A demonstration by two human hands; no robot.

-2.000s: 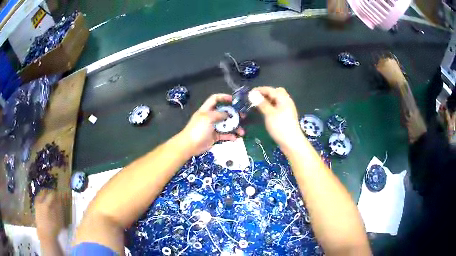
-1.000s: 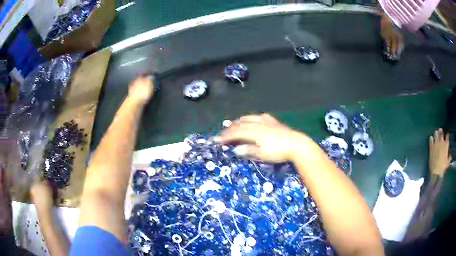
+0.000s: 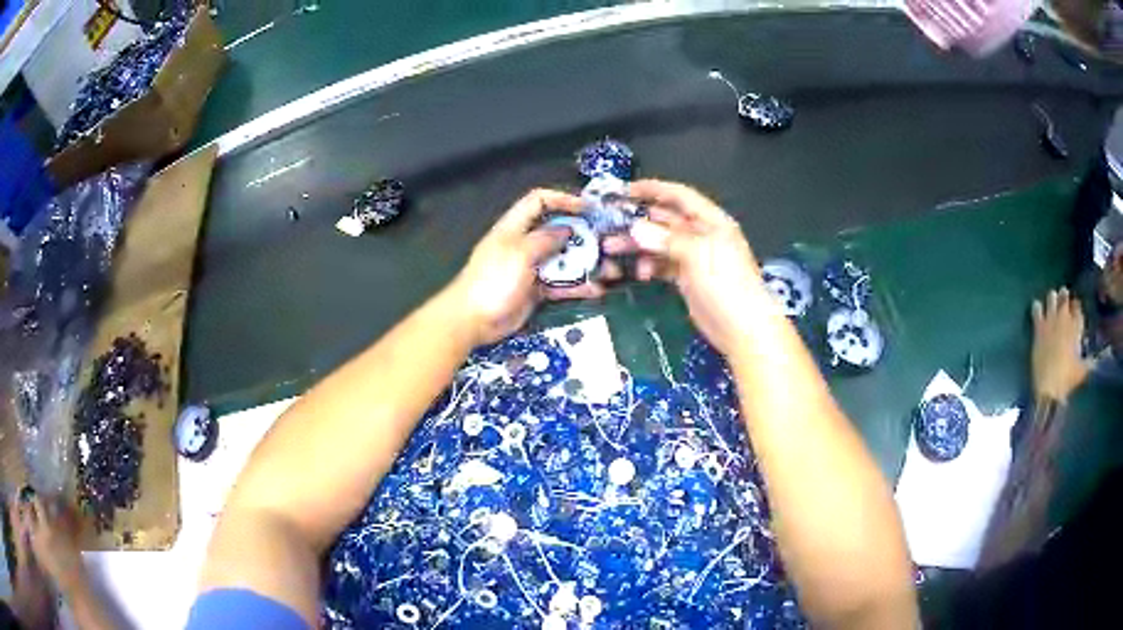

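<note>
My left hand [image 3: 511, 265] holds a pale round housing [image 3: 571, 251] with dark holes, tilted on edge, above the near side of the dark conveyor. My right hand [image 3: 690, 246] is beside it, its fingers on a second pale, blurred round piece [image 3: 608, 207] that touches or nearly touches the housing. A small white disc shows at my right fingertips. A part-built unit [image 3: 606, 156] lies on the belt just beyond my hands. A large tangled heap of blue circuit boards [image 3: 579, 492] with white wires lies below my forearms.
Dark conveyor [image 3: 480, 148] carries another unit [image 3: 379, 202] and a wired one [image 3: 766, 112]. Pale housings [image 3: 855, 337] lie right of my forearm. A unit lies on a white sheet [image 3: 954, 492]. Cardboard tray [image 3: 185, 283] with dark components is left. Other people's hands [image 3: 1057, 345] show at both sides.
My left hand has come back from the belt at left to the middle and now holds the housing. My right hand has risen off the heap to meet it. A new unit shows on the belt at left.
</note>
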